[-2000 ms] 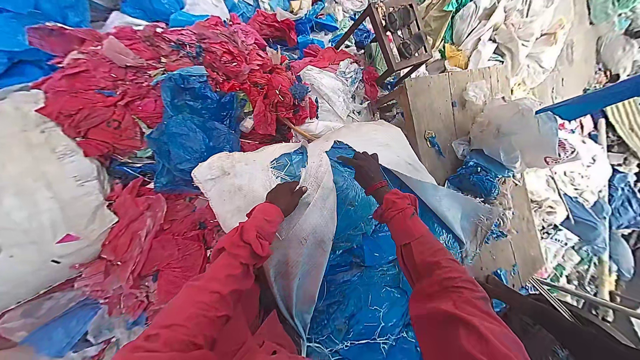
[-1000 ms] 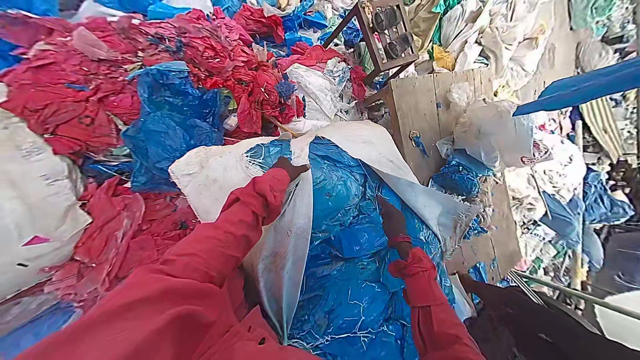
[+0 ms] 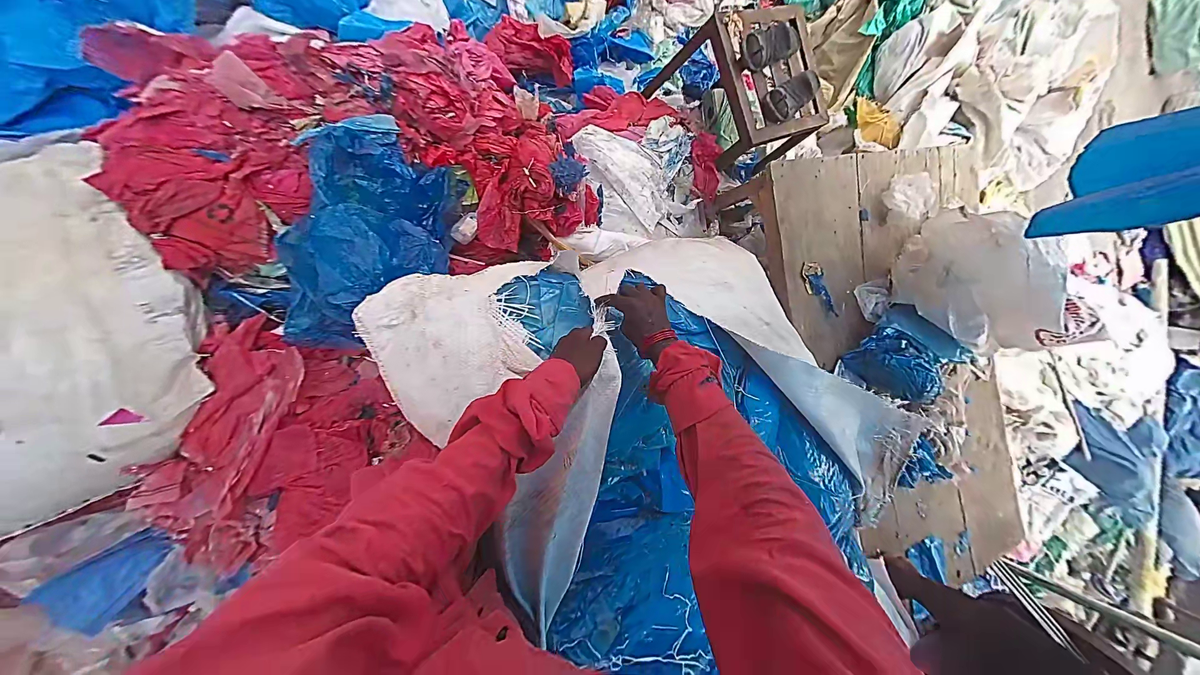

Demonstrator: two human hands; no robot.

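Observation:
A white woven plastic sack (image 3: 441, 328) lies open in front of me, packed with blue plastic film (image 3: 637, 525). My left hand (image 3: 581, 352) grips the frayed edge of the sack's left flap over the blue film. Close beside it on the right, my right hand (image 3: 641, 313) reaches to the same frayed edge, its fingertips touching or pinching it; the exact hold is partly hidden. A red band circles the right wrist. The sack's right flap spreads beyond that hand, its end frayed into loose strands.
Red plastic film (image 3: 216, 178) is heaped left and ahead, with a crumpled blue bag (image 3: 366, 225) on it. A full white sack (image 3: 84, 328) stands at far left. Wooden boards (image 3: 825, 244), a wooden frame (image 3: 736, 84) and a clear plastic bag (image 3: 984, 277) are at right. A dark limb or object shows lower right.
Since one second ago my right hand has moved from the blue film on the right up to the frayed edge beside my left hand. My left hand stays on the left flap.

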